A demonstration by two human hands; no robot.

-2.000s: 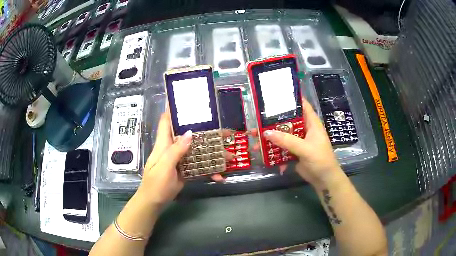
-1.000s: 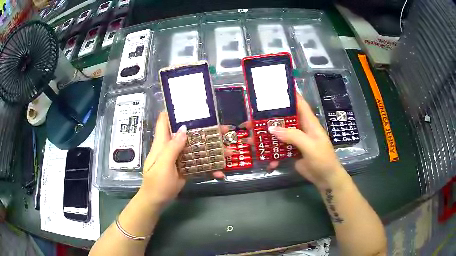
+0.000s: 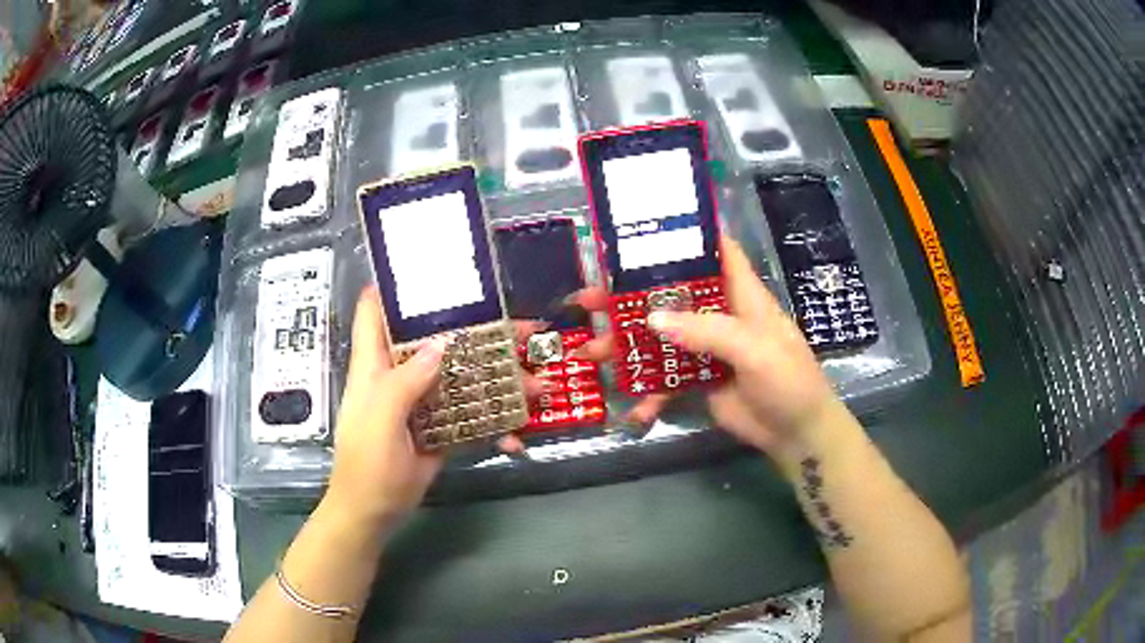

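Observation:
My left hand (image 3: 383,421) holds a gold feature phone (image 3: 433,264) upright, its display glowing white, with my thumb at the top of its keypad. My right hand (image 3: 760,364) holds a red feature phone (image 3: 650,214), its display white with a dark band across it; my thumb rests near its navigation key. Both are held above a clear blister tray (image 3: 232,465). Another red phone (image 3: 542,264) with a dark display lies in the tray between them, partly covered by my fingers. A black feature phone (image 3: 822,264) lies in the tray's right end.
White face-down phones (image 3: 291,345) lie in the tray's left and back pockets. A desk fan (image 3: 50,163) and a smartphone (image 3: 180,484) on a paper sheet (image 3: 119,528) are at left. An orange strip (image 3: 923,245) and a ridged clear tray stack (image 3: 1067,189) are at right.
The whole view has shifted, so the tray and both phones appear further left. The red phone's display has gone from plain white to white with a dark band. Both phones stay held.

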